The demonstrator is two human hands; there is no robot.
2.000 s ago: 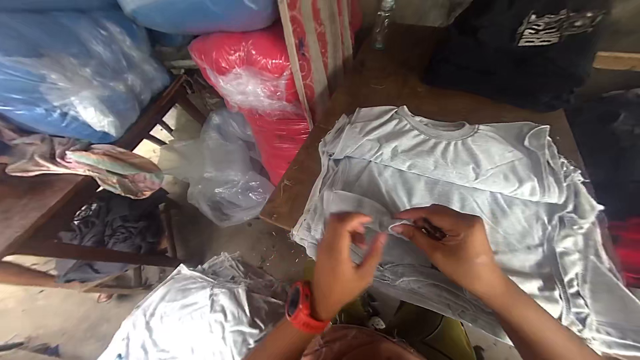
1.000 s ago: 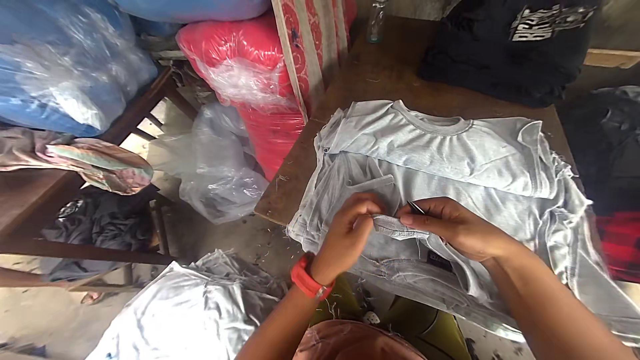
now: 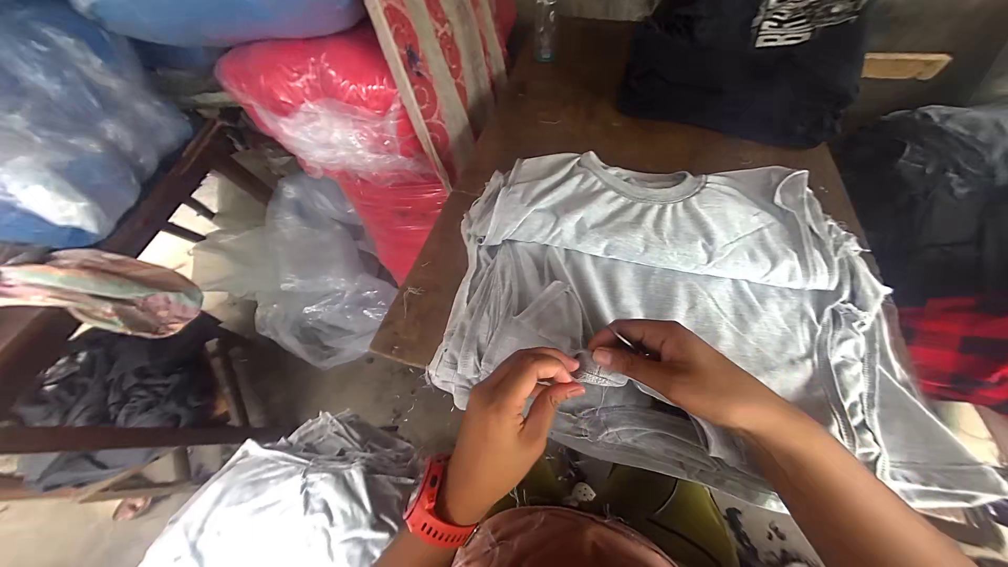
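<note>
Grey knit shirt pieces lie in a pile on the wooden table, the top one with a ribbed neckline at the far side. At the pile's near edge my left hand, with a red watch on its wrist, pinches a seamed grey fabric edge. Close to its right, my right hand grips the same edge between thumb and fingers. A thin dark tool shows between the right fingers; most of it is hidden, so its kind cannot be told.
Black folded garments and a glass bottle stand at the back of the wooden table. Left are red plastic-wrapped bundles, blue bundles and a clear plastic bag. More grey fabric lies low at left.
Two seconds ago my hands held the fabric edge with the left fingers more spread; now both pinch it close together. The left hand has changed its angle.
</note>
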